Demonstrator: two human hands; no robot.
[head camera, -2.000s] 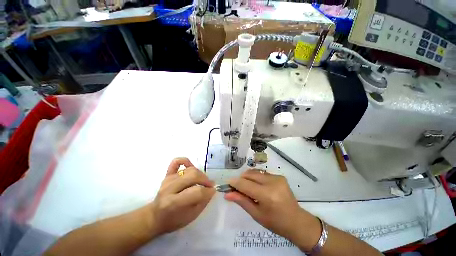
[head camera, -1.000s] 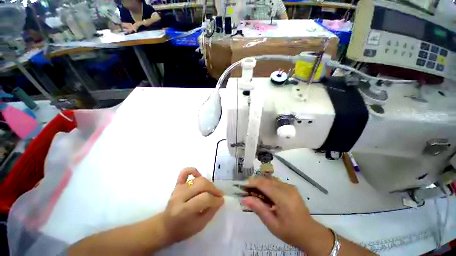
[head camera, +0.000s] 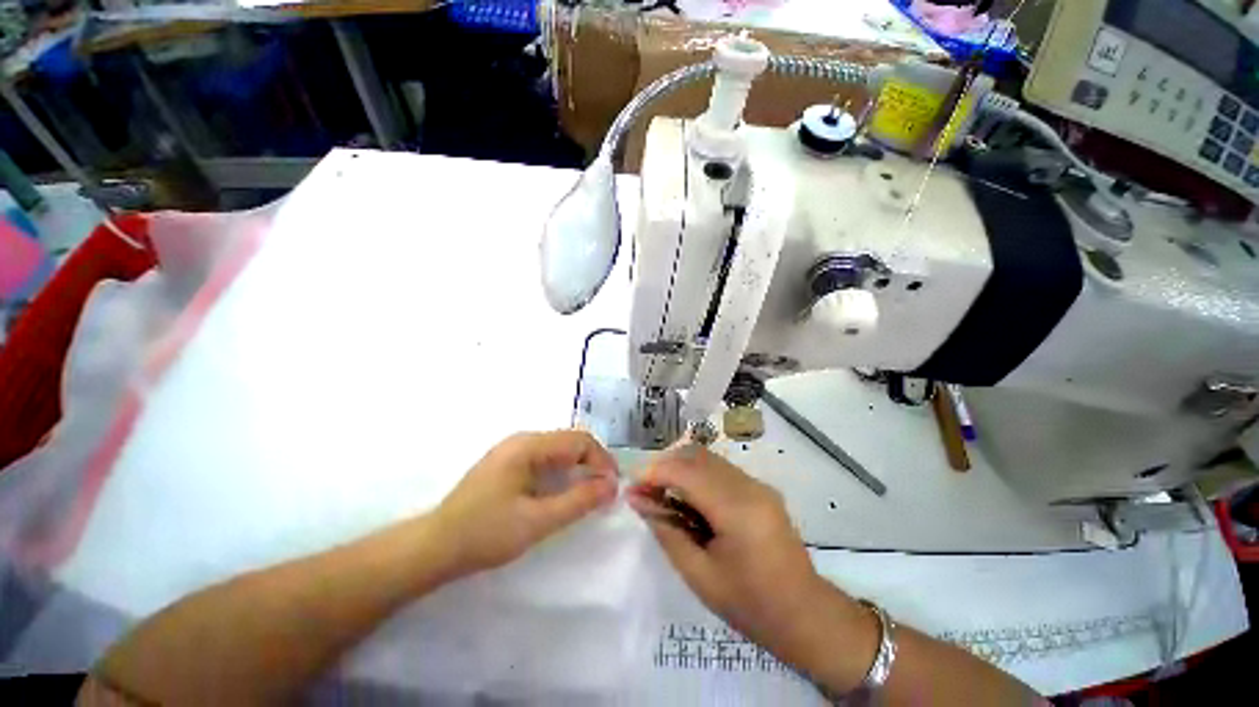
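Note:
Sheer white fabric (head camera: 552, 608) hangs from my fingertips over the table's front part, hard to see against the white. My left hand (head camera: 532, 497) pinches its top edge between thumb and forefinger. My right hand (head camera: 718, 532) is close beside it, thumb and forefinger also at the fabric edge, with small dark thread snips (head camera: 679, 514) held in the palm. Both hands are just in front of the presser foot (head camera: 660, 414), whose lower part is hard to make out. The fabric is not under the foot.
The white sewing machine head (head camera: 863, 235) stands behind my right hand. A lamp (head camera: 580, 242) hangs at its left. A slim grey rod (head camera: 824, 439), a brown stick (head camera: 951, 428) and a pen (head camera: 964, 414) lie under the arm. Pink-edged sheer fabric (head camera: 180, 332) lies by a red bin (head camera: 55, 325) at left.
The snips, earlier pointing left between the hands, are now tucked into my right palm. The sheer fabric now shows spread below my fingertips. My left hand's fingers have straightened, and the view has shifted.

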